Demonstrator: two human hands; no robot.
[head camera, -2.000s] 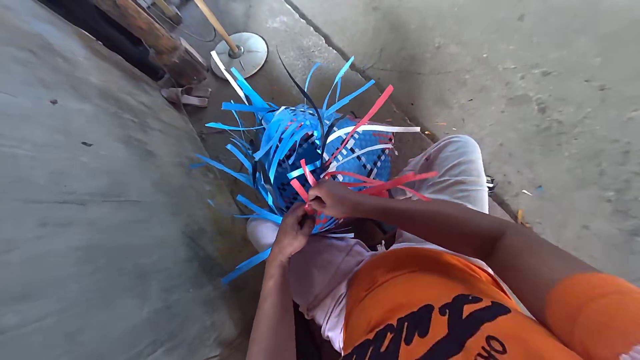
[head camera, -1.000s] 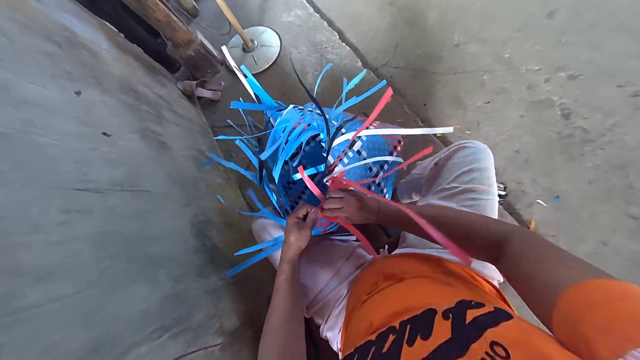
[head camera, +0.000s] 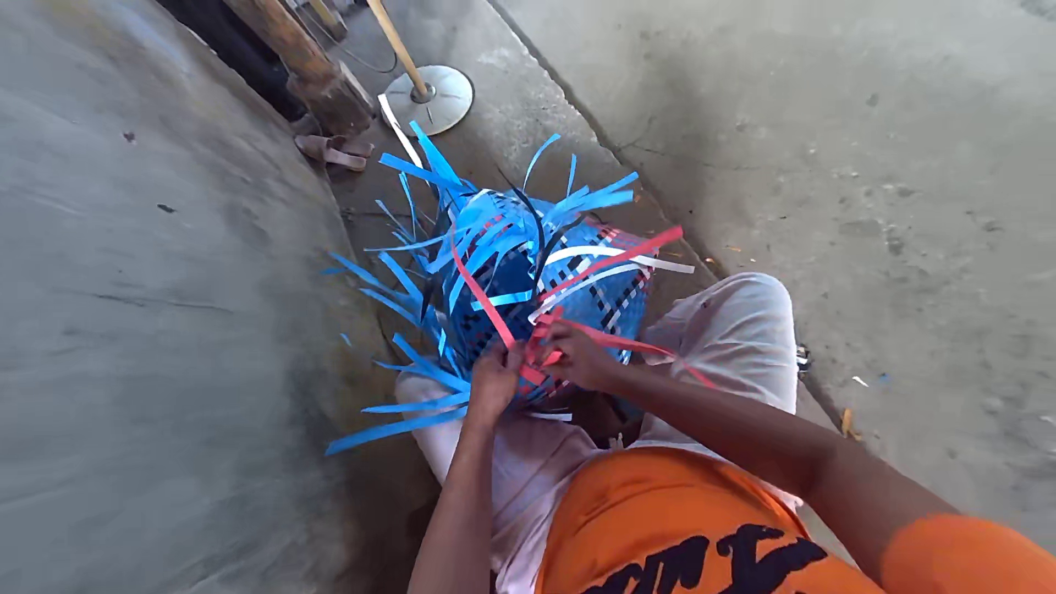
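A woven basket of blue, black, white and red plastic strips (head camera: 615, 301) lies between my knees, its mouth facing left. Loose blue strips (head camera: 495, 227) fan out around the rim, along with a few white and black ones. At the near edge of the rim my left hand (head camera: 497, 375) pinches a red plastic strip (head camera: 481, 294) that points up and left. Close beside it, my right hand (head camera: 573, 355) has its fingers closed on red strips at the rim; one red length trails right over my knee. The exact grip of the fingertips is partly hidden.
A grey wall (head camera: 165, 313) rises close on the left. Beyond the basket stand a round metal base with a wooden pole (head camera: 450, 99) and a wooden post (head camera: 330, 91), with sandals (head camera: 334, 153) beside the post. A concrete step edge (head camera: 569, 91) runs along the right.
The red strip that stretched from my right hand across my forearm a second ago now lies lower, over my knee. Both hands remain at the near rim.
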